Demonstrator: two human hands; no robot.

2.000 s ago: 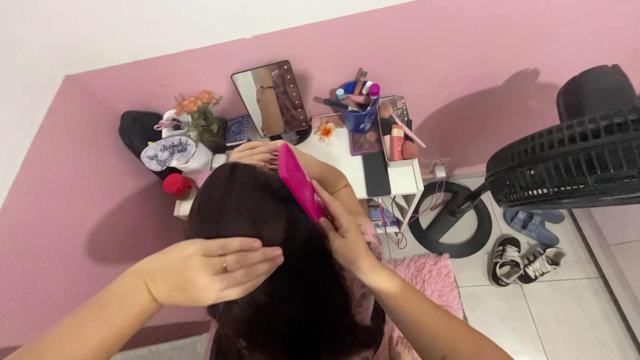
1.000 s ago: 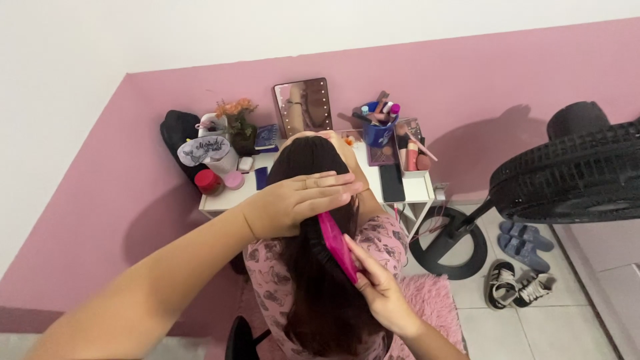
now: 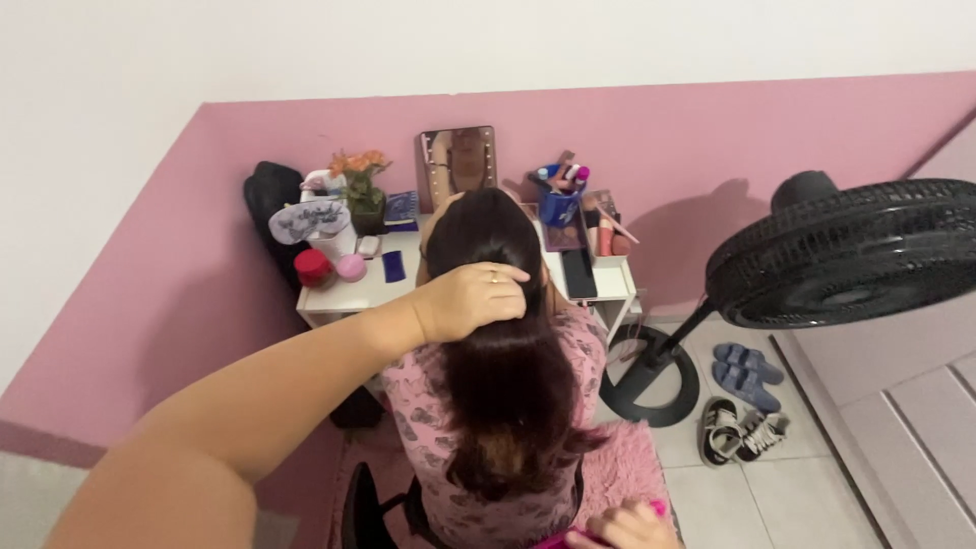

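Note:
A person with long dark hair (image 3: 507, 381) sits facing the table, seen from behind, in a pink patterned top (image 3: 419, 427). My left hand (image 3: 480, 299) is closed around the hair at the back of the head, gathering it; a ring shows on one finger. Below it the hair hangs loose down the back. Low in the view, at the bottom edge, my right hand (image 3: 629, 528) holds a bright pink hairbrush (image 3: 560, 540), which is partly cut off by the frame.
On the white table (image 3: 347, 296) stand a lighted mirror (image 3: 460, 164), a flower pot (image 3: 366, 210), a red-lidded jar (image 3: 313, 267), a blue cup of makeup items (image 3: 560, 204) and a phone (image 3: 578, 273). A black fan (image 3: 846, 255) stands at right, near shoes (image 3: 720, 431) and sandals (image 3: 747, 374).
My right hand has moved down with the brush, away from the head. My left hand, flat against the hair before, has closed around it. The view has shifted.

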